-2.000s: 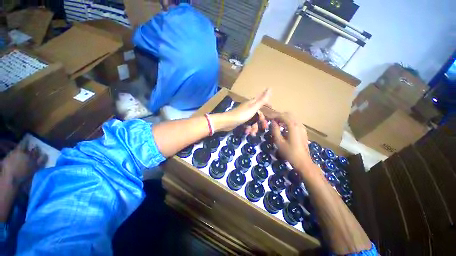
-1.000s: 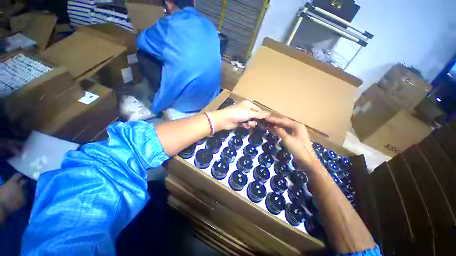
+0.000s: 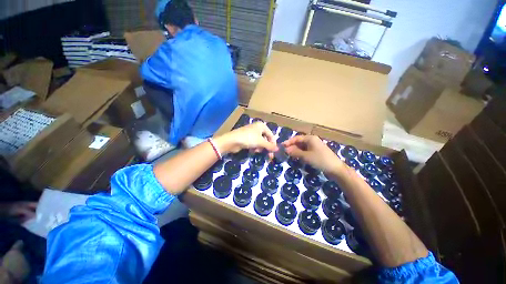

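Round black parts (image 3: 286, 211) stand in rows in white material inside an open brown carton (image 3: 222, 206). My left hand (image 3: 252, 137) and my right hand (image 3: 312, 153) are above the back rows, with their fingertips pinched close together. A small dark greyish piece (image 3: 281, 152) shows between the fingertips of both hands; it is too small and blurred to name. My left wrist has a red and white band. Some black parts behind and under my hands are hidden.
The carton's lid (image 3: 324, 91) stands up behind the parts. A person in a blue smock (image 3: 194, 80) crouches at the back left. Cartons (image 3: 83, 155) stand at left and more cartons (image 3: 438, 105) at right. A white sheet (image 3: 55, 211) lies at lower left near another person's hand.
My hands have come from apart to fingertips close together, and now sit slightly lower over the parts. The crouching person's head has come into view as the camera view shifted.
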